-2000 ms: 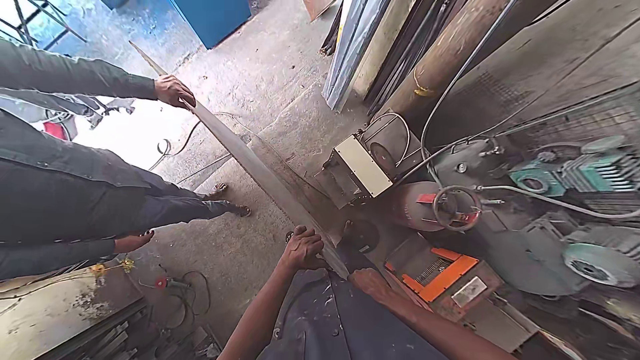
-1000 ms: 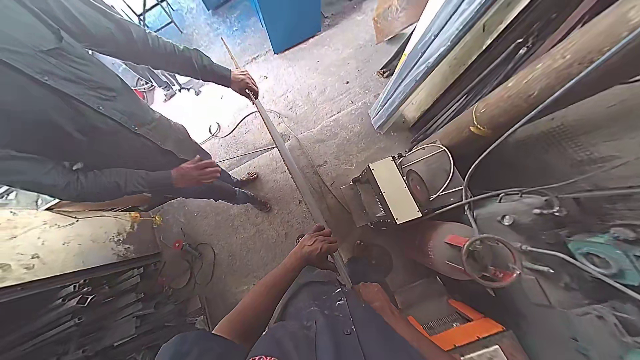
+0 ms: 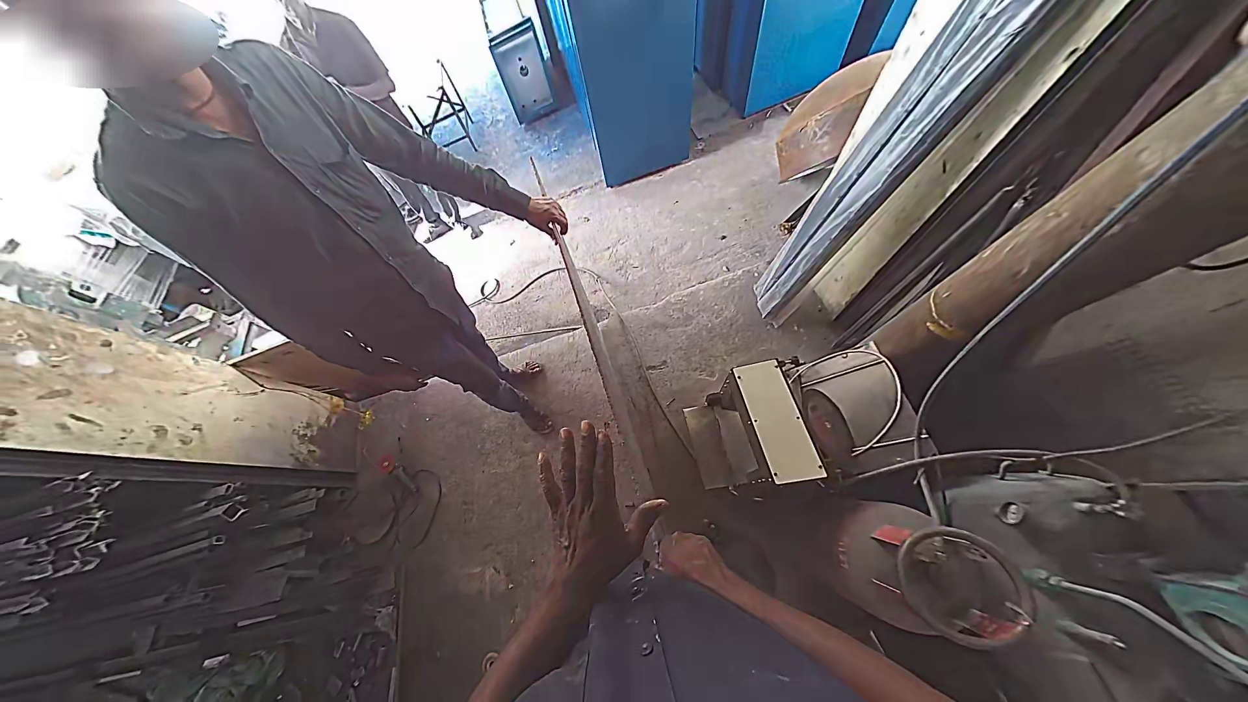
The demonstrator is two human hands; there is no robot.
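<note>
A long, thin metal strip stretches away from my body, its near end low against my dark shirt. My right hand is closed around that near end. Fingers spread and raised, my left hand stands just left of the strip with nothing in it; the thumb comes near the strip, and whether it touches cannot be told. Toward the far end, a co-worker's hand grips the same strip.
The co-worker stands ahead at left. A machine with a cream panel, a tank with a handwheel and a thick pipe are at right. Metal stock fills a rack at lower left. Blue cabinets stand beyond.
My left hand has come off the strip and opened beside it. The co-worker's free hand, outstretched a second ago, no longer shows clearly. The view has swung up and to the left.
</note>
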